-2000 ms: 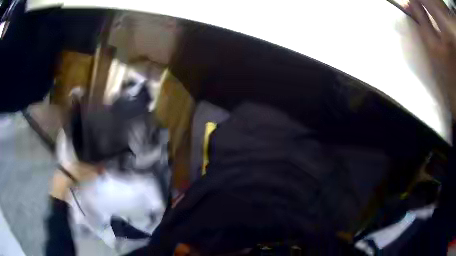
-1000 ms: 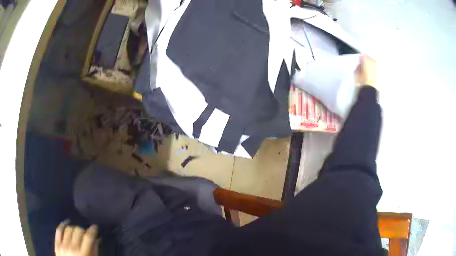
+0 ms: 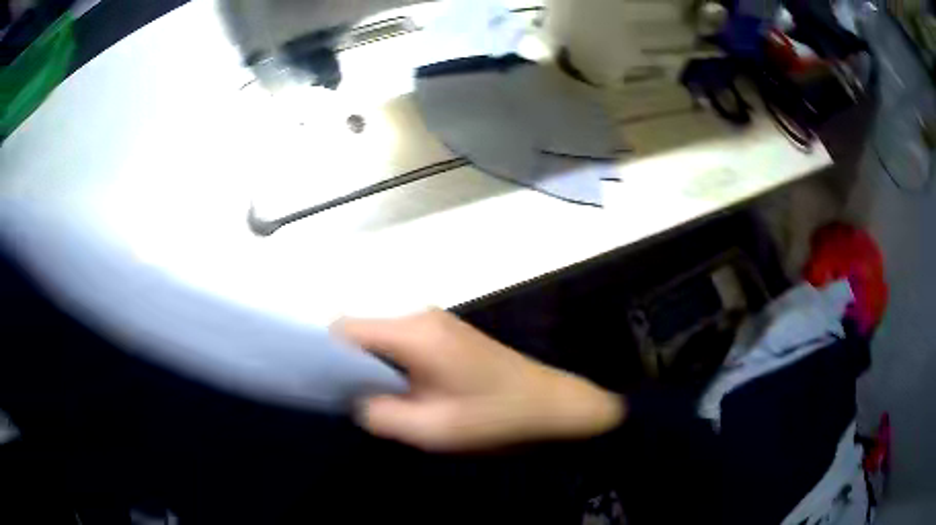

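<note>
My right hand [image 3: 467, 390] comes in from the right, in front of the table's near edge. It pinches the right end of a long pale grey-white fabric piece [image 3: 205, 333], which is motion-blurred and stretches to the left edge of the picture. The fabric's dark lower part merges with the dark area below, so its outline there is unclear. My left hand is not in view. The white sewing machine table [image 3: 411, 251] lies beyond the fabric. The needle and presser foot area [image 3: 313, 59] is blurred at the upper left of the table.
Grey curved pieces [image 3: 513, 118] with a dark top edge lie right of the needle. The pale machine casting [image 3: 593, 39] stands behind them. Dark cords or tools [image 3: 718, 87] lie at the table's right end. A black-and-white fabric pile [image 3: 785, 385] and a red object [image 3: 847, 269] are at the lower right.
The view has swung from the fabric pile beside the seat to the machine table. My right hand still holds pale fabric, now in front of the table. My left hand has left the picture.
</note>
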